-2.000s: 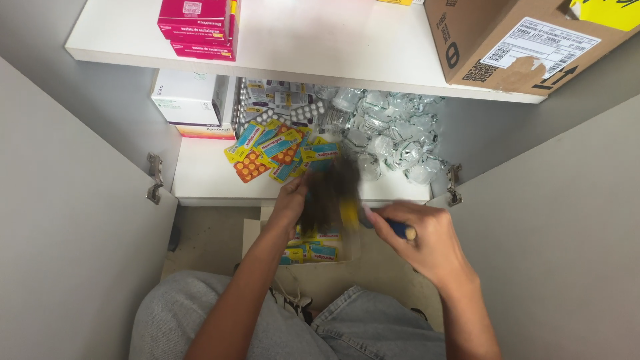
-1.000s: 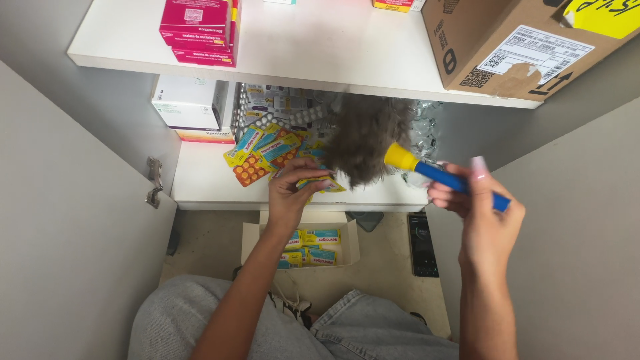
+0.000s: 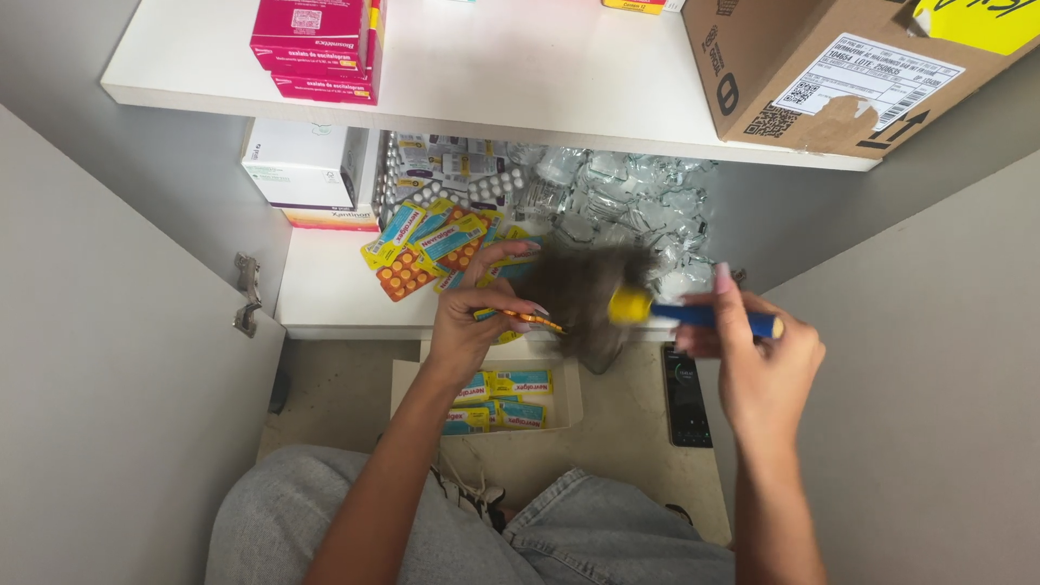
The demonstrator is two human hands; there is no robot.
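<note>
My left hand (image 3: 479, 313) pinches an orange blister pack of tablets (image 3: 532, 318) edge-on, above the front edge of the lower shelf. The blue handle of a feather duster (image 3: 585, 292) is in my right hand (image 3: 751, 341); its blurred dark feathers are beside the blister pack. Yellow and blue packs with orange blisters (image 3: 443, 240) lie piled on the lower shelf behind my left hand. Below the shelf, an open white carton (image 3: 567, 398) holds several similar packs (image 3: 520, 414).
Silver blister packs (image 3: 455, 166) and many clear plastic pieces (image 3: 601, 195) fill the back of the lower shelf. White boxes (image 3: 301, 166) stand left. The upper shelf (image 3: 520, 97) bears pink medicine boxes (image 3: 313, 41) and a cardboard box (image 3: 780, 73). Cabinet doors flank both sides; a phone (image 3: 686, 398) lies below.
The duster, over the clear plastic pieces one second ago, has moved down toward the shelf's front edge beside the blister pack. My left hand still holds a pack.
</note>
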